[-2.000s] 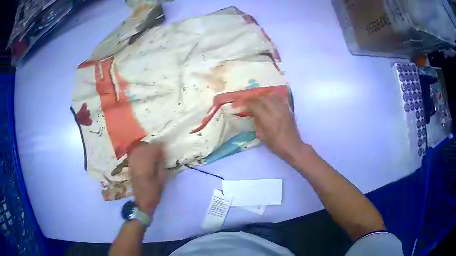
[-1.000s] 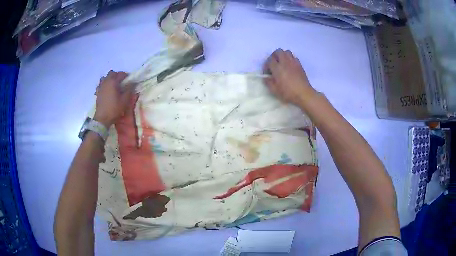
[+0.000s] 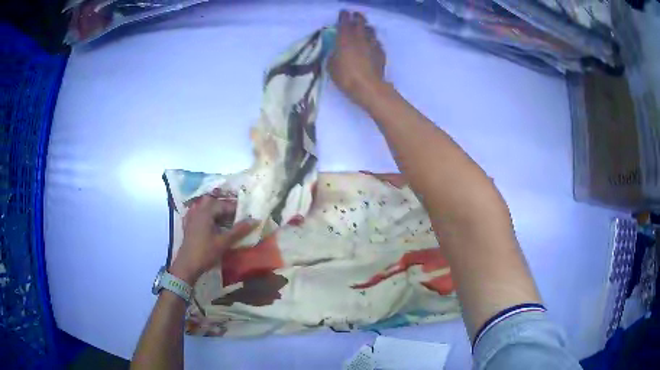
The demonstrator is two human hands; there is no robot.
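The printed blouse (image 3: pixel 347 253) lies partly folded on the white table, cream with orange-red, brown and black blotches. Its sleeve (image 3: pixel 293 123) stretches away from me toward the far side. My right hand (image 3: pixel 356 54) is at the far end of the sleeve, by the cuff; its fingertips point away and whether they grip cloth is unclear. My left hand (image 3: pixel 210 235) rests on the blouse at the sleeve's near end, fingers spread, near the dark-bound edge. The white hang tag (image 3: pixel 409 354) and barcode label tag (image 3: pixel 360 358) lie at the near edge, cut off by the picture's rim.
Polybagged garments (image 3: pixel 521 32) lie along the far right edge, with more at the far left (image 3: pixel 108 16). A cardboard carton (image 3: pixel 608 137) stands at the right. The round sticker sheet (image 3: pixel 621 271) is nearer on the right. Blue crate mesh (image 3: pixel 22 195) shows at the left.
The sleeve, bunched and bent before, now lies straighter, pointing away. My right hand has moved left and farther away to its end. My left hand has moved nearer. The dark-bound edge shows at left.
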